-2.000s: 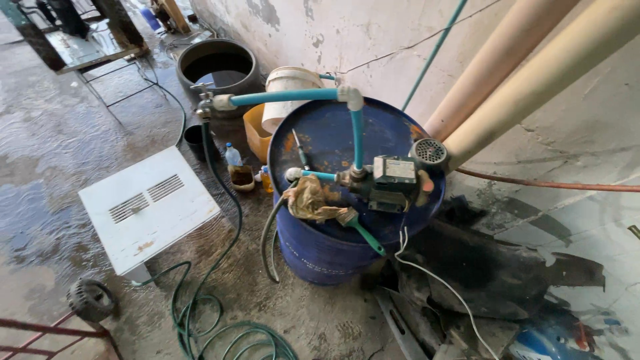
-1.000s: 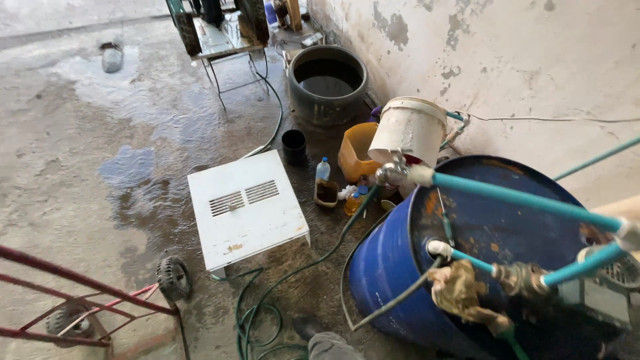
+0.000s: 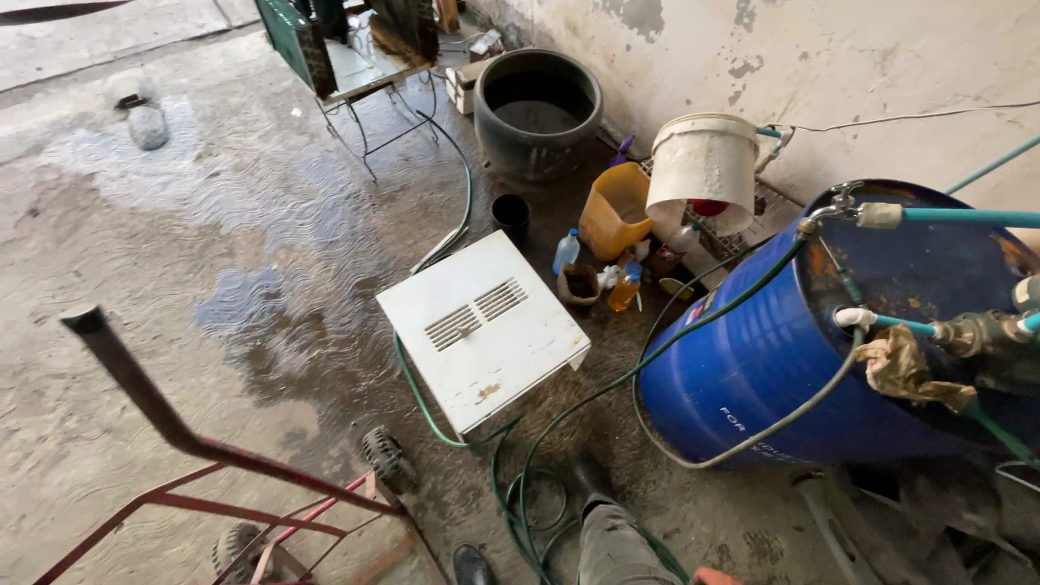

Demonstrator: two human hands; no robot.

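Note:
Only a reddish sliver of what looks like my right hand [image 3: 713,577] shows at the bottom edge, right of my trouser leg [image 3: 621,548]; what it holds, if anything, is hidden. My left hand is out of view. Ahead of my boots a white vented metal panel [image 3: 520,341] lies raised off the wet floor. A green hose [image 3: 532,475] coils beside it and runs up to a metal tap [image 3: 833,210] over a blue drum [image 3: 731,366]. A crumpled cloth [image 3: 902,366] hangs by the pipe fittings on the drum.
A red metal hand truck [image 3: 244,463] stands at lower left. Beyond the panel are a black tub of dark liquid [image 3: 539,150], a cut yellow jug [image 3: 613,215], a white bucket [image 3: 705,166], small bottles [image 3: 566,250] and a metal stand [image 3: 366,77]. Dark sheet scraps [image 3: 918,520] lie at lower right.
The view has swung left and down, so the drum sits farther right and the hand truck shows more. My second boot and the reddish sliver have come into view at the bottom.

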